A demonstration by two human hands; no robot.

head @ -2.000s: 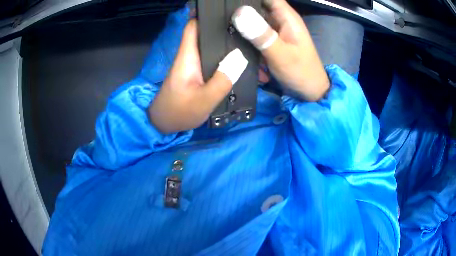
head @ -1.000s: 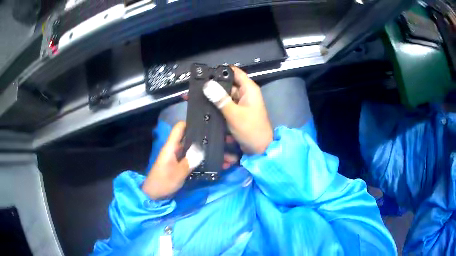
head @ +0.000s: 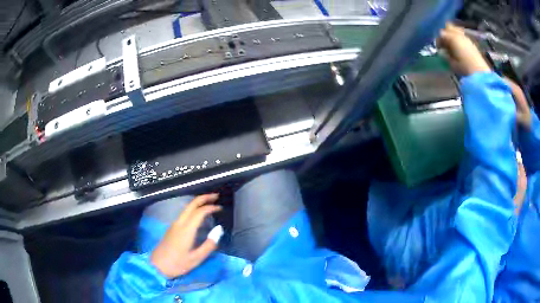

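Note:
My left hand [head: 186, 237] is over my lap, its fingers apart and nothing in it, with a white wrap on the thumb. My right arm reaches far to the right, and my right hand [head: 462, 50] is near the top right, beyond the green mat [head: 417, 148]. Its fingers look curled; whether they hold anything cannot be told. A dark carrier fixture [head: 429, 90] lies on the green mat. The black parts tray [head: 195, 139] lies before me, with small bright parts [head: 144, 173] heaped at its near left corner and scattered along its near edge.
Carrier fixtures [head: 237, 50] lie end to end on the conveyor track [head: 260, 66] beyond the tray. White guide blocks [head: 77, 117] flank it at left, and a white bar [head: 131, 65] crosses it. A thick frame post [head: 379, 65] slants before the mat. Another person's blue sleeve [head: 527, 237] is at right.
The fixture has left my lap and both hands. My left hand has let go of it. My right hand has moved far right and away. The view has shifted towards the line and the mat.

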